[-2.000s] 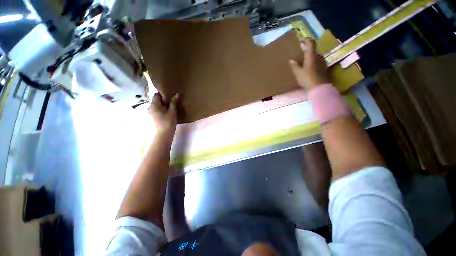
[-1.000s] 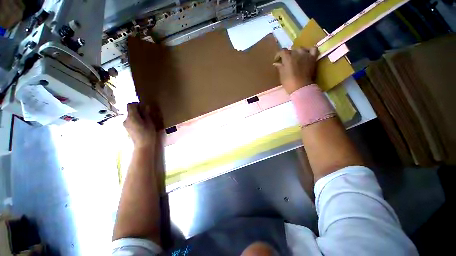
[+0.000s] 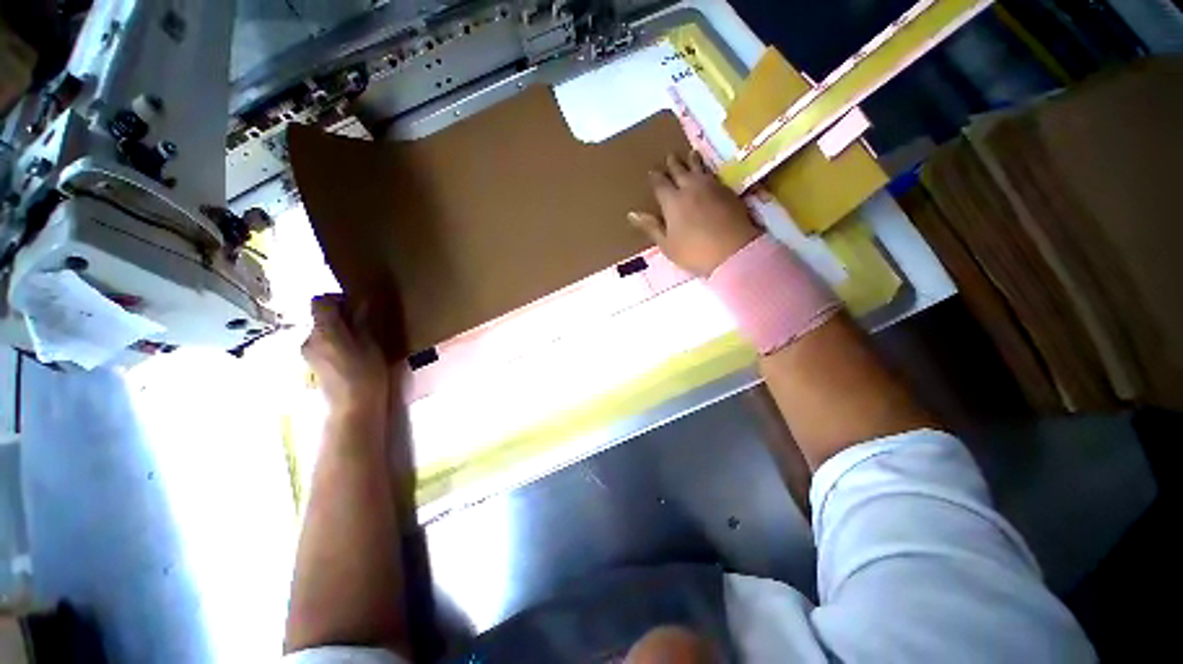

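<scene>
A brown cut panel (image 3: 519,208) with a notch in its far edge lies on the white sewing template (image 3: 584,340), its left part curling up. My left hand (image 3: 344,357) grips the panel's near left corner. My right hand (image 3: 698,218) rests on the panel's right end with fingers spread, palm down. A pink locating strip (image 3: 545,322) with small black marks runs along the panel's near edge. The yellow hinged strip (image 3: 863,81) stands raised from the template's right side, over a yellow end tab (image 3: 824,186).
The white sewing machine head (image 3: 123,266) with a paper label is at the left, near my left hand. The metal drive rail (image 3: 428,65) runs behind the template. A stack of brown panels (image 3: 1083,234) is at the right. The shiny metal table (image 3: 623,499) lies in front of me.
The panel has come down flatter onto the template. My right hand has slid left along its right end and its fingers have spread. In view, the template and both hands sit further left.
</scene>
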